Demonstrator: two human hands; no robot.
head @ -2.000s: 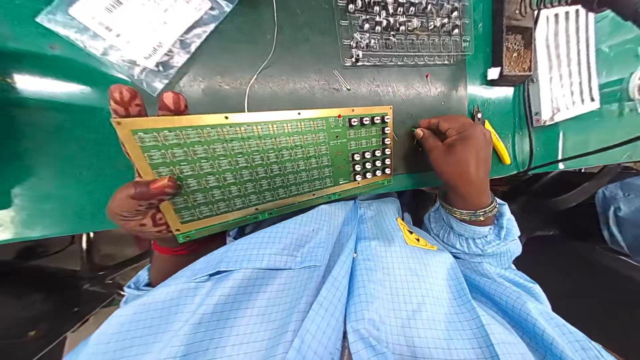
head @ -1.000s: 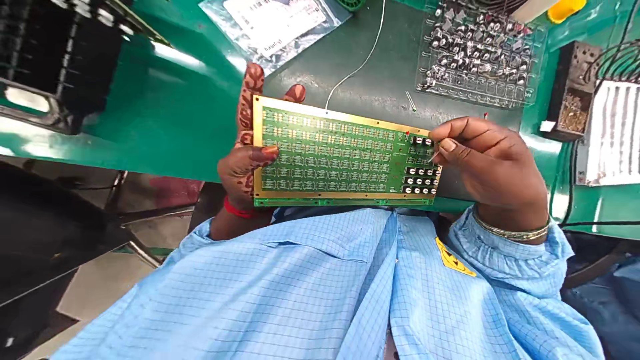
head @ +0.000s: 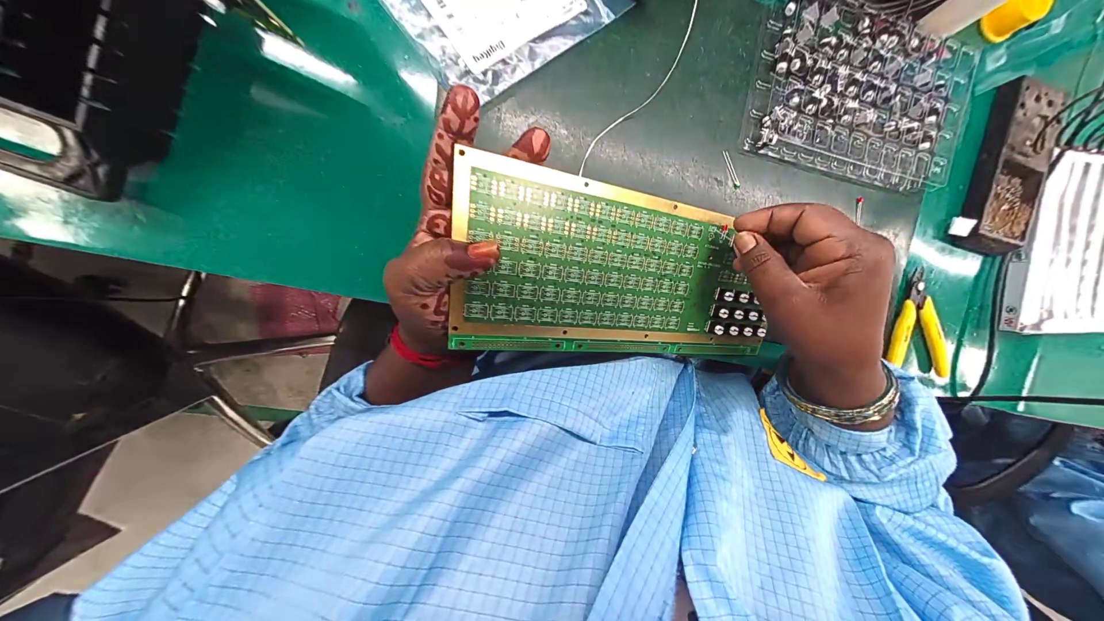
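My left hand (head: 448, 250) grips the left end of a green printed circuit board (head: 578, 259) with gold-coloured edges, its thumb on the face. At the board's upper right corner, the thumb and index finger of my right hand (head: 815, 289) are pinched together beside a small red-topped part (head: 725, 229), probably an LED. Whether the fingertips hold anything is hidden. Black square components (head: 737, 315) with white round centres stand in rows at the board's lower right, partly behind my right hand. Two loose leaded parts (head: 731, 170) lie on the grey mat above the board.
A clear plastic tray (head: 854, 95) of components lies at upper right, near a dark box of small metal bits (head: 1005, 203). Yellow-handled cutters (head: 918, 328) rest right of my right hand. A plastic bag (head: 517, 39) and a white wire (head: 642, 108) lie beyond the board.
My right hand has moved from off the board's right side onto its upper right corner. My left hand still holds the board's left end. The view has shifted.
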